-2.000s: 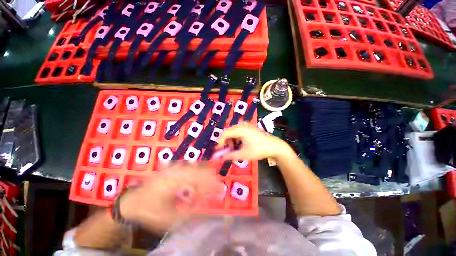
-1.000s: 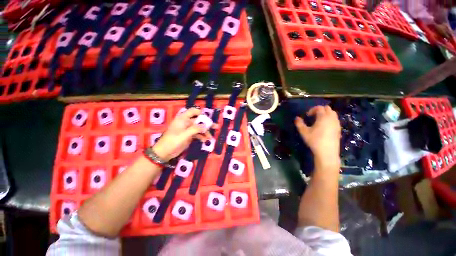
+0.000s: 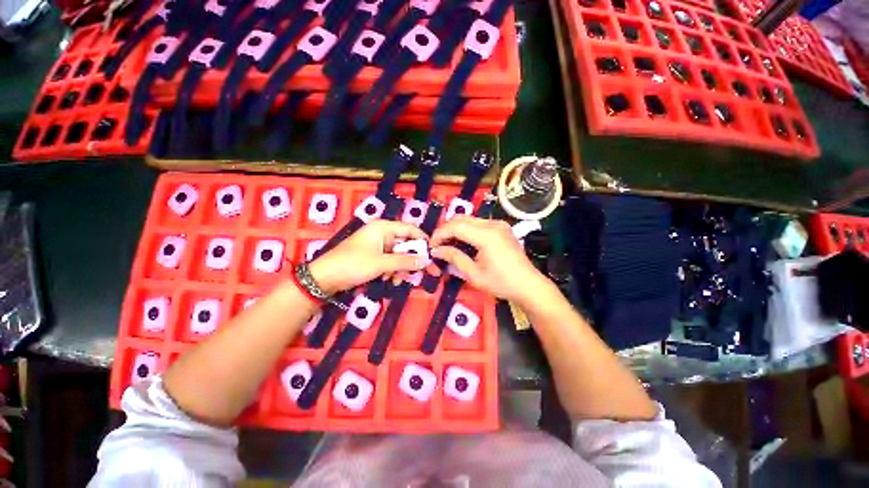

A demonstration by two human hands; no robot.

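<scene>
The red-orange working tray holds pale pink square watch heads with dark round centres, one to a pocket. Several at the right have dark straps lying diagonally across the tray. My left hand holds a watch head by its side above the tray. My right hand is at the right edge of the same watch head, fingertips pinched together. A dark strap at those fingertips is mostly hidden, so I cannot tell whether it is joined to the head.
Stacked trays of strapped watches stand behind. A silver knob in a cream ring is beside the tray's upper right corner. A neat strap pile and a looser buckle strap pile lie right. Trays of dark parts sit upper right.
My right hand has come back from the strap piles to the watch head in my left hand. My left hand still holds that head. The whole view has shifted slightly.
</scene>
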